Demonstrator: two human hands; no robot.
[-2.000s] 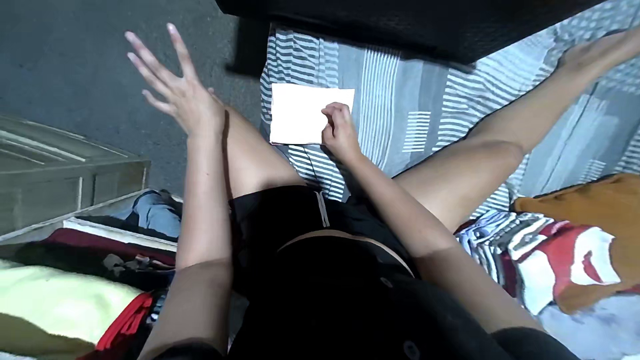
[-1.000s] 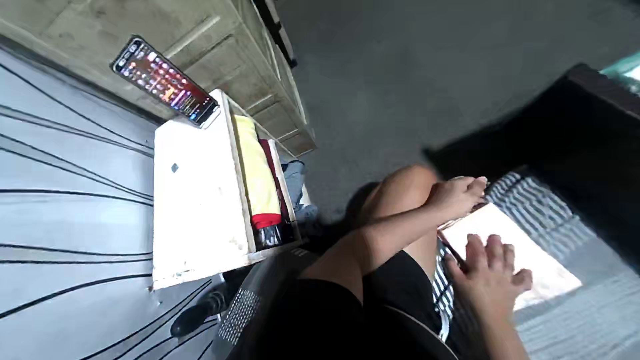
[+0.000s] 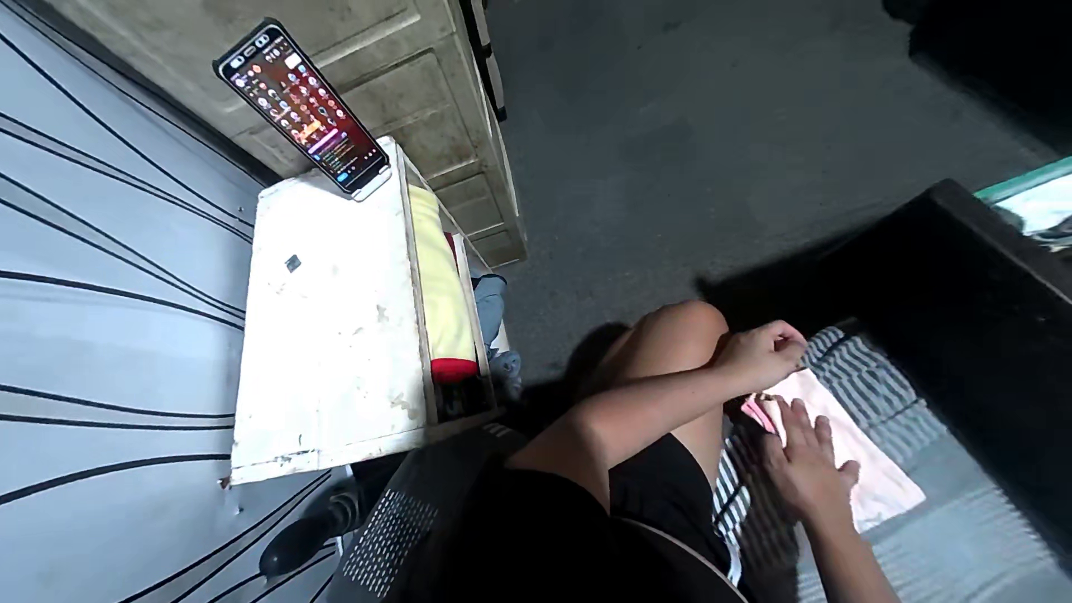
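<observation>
A light pink cloth (image 3: pixel 867 456) lies flat on the striped bedding at the lower right, with a brighter pink part at its left corner. My right hand (image 3: pixel 808 461) rests palm down on the cloth's left part, fingers spread. At the cloth's upper corner is my left hand (image 3: pixel 766 356), its fingers curled. Whether cloth is pinched between those fingers cannot be told.
Striped bedding (image 3: pixel 963 519) lies beside a black panel (image 3: pixel 988 360). A white, worn cabinet (image 3: pixel 327 335) stands at the left, with folded yellow cloth (image 3: pixel 444 285) in its side and a lit phone (image 3: pixel 306 109) propped on top. Black cables run along the wall.
My left hand has come down from its raised, spread pose to the cloth's corner, and its fingers have curled. My right hand has spread on the cloth. The view has swung strongly left.
</observation>
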